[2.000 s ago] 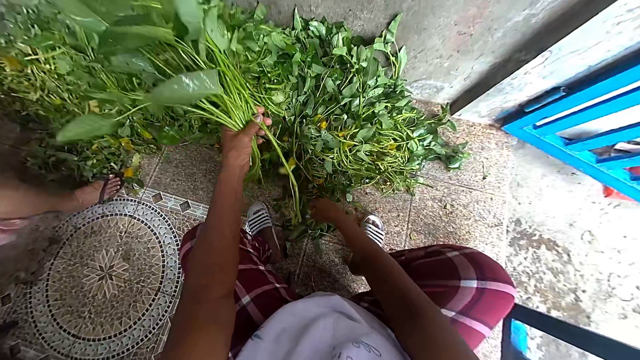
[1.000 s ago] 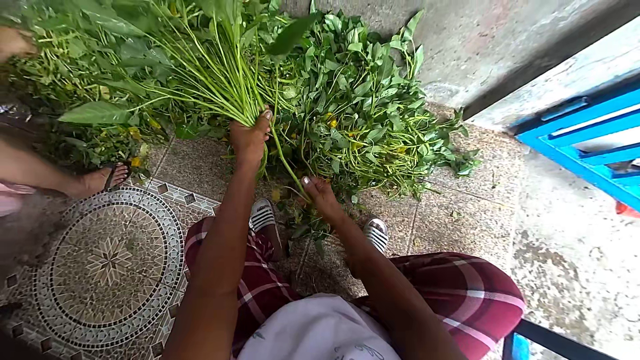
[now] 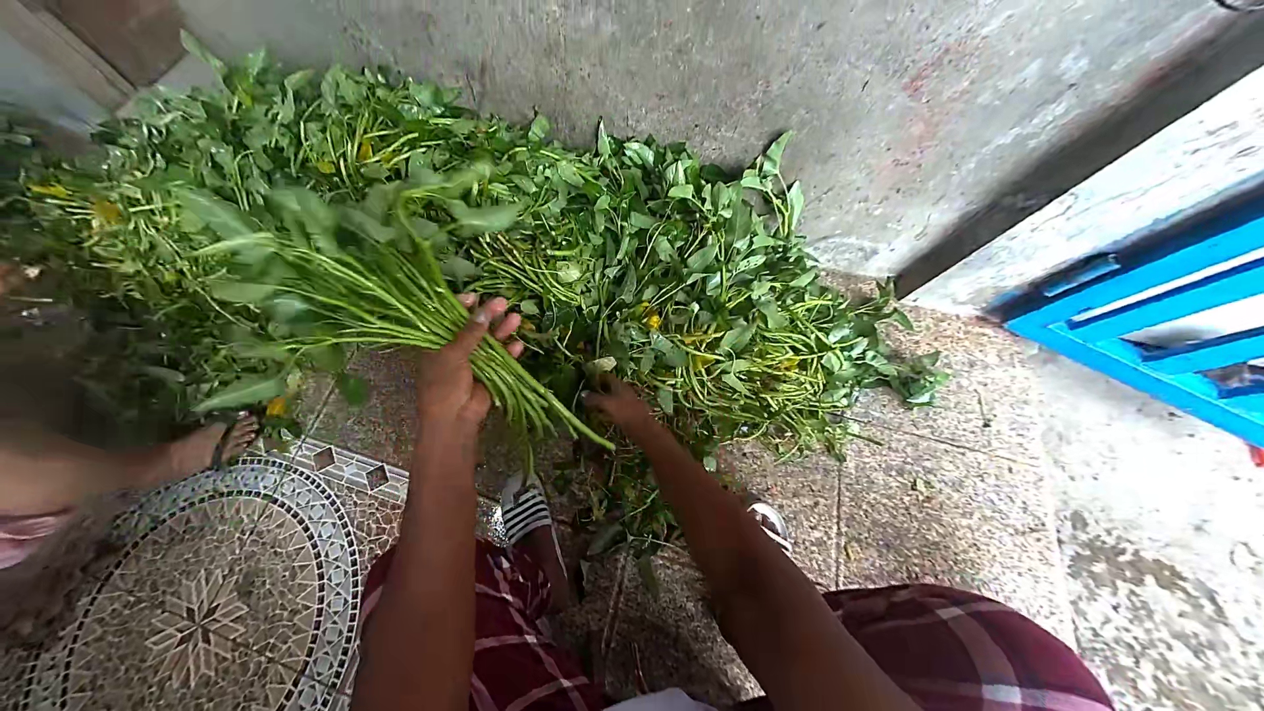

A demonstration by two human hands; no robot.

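My left hand (image 3: 464, 365) is closed around a bunch of long-stemmed leafy greens (image 3: 375, 296). The leaves fan out to the upper left and the stem ends point down to the right. Just right of those stem ends, my right hand (image 3: 614, 403) reaches to the near edge of a large pile of the same greens (image 3: 691, 267). Its fingertips are partly hidden among leaves, so whether they grip anything is unclear. Some leaves in the pile are yellow. Loose leaves and stems (image 3: 632, 494) lie on the floor between my feet.
A concrete wall (image 3: 642, 69) rises behind the pile. To the right stands a blue slatted gate (image 3: 1136, 326). Another person's sandalled foot (image 3: 212, 444) is at the left, beside a round mosaic pattern (image 3: 197, 612) in the tiled floor. My striped sandals (image 3: 526, 509) flank the loose leaves.
The bunch in my left hand has tilted from upright toward the left. My right hand, at the bunch's stems a second ago, is now at the pile's edge. The view has shifted.
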